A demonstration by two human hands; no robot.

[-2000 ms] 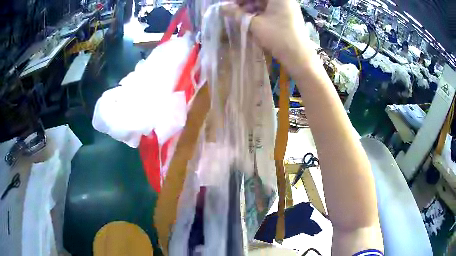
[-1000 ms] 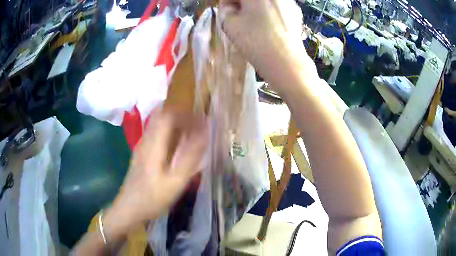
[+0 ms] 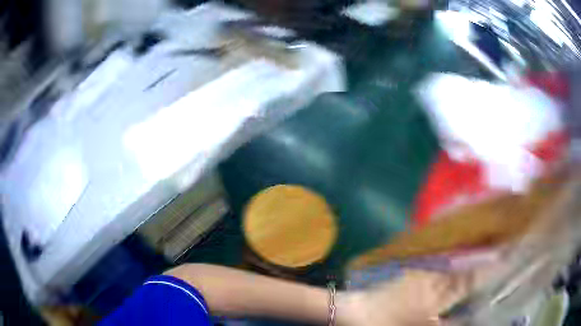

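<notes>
The frame is blurred. My left hand (image 3: 408, 299) is at the lower right, its bracelet wrist coming in from the lower left. It lies against the lower part of the hanging bunch; its fingers are blurred, so a grip cannot be told. In the bunch, an orange-brown pattern piece (image 3: 471, 223) slants across, with hazy clear plastic (image 3: 541, 248) beside it. A white bundle (image 3: 497, 127) and a red bag or cloth (image 3: 446, 184) hang above it. My right hand is out of the picture.
A long white-covered table (image 3: 108, 140) spans the left, with a thin dark stick (image 3: 159, 79) on it. A round wooden stool (image 3: 290, 225) stands on the green floor (image 3: 318, 140) between table and bunch. Stacked light boards (image 3: 191, 216) show below the table edge.
The view has swung left, so the bunch now sits at the right edge and the table fills the left. My right hand has left the picture. My left hand remains by the bunch.
</notes>
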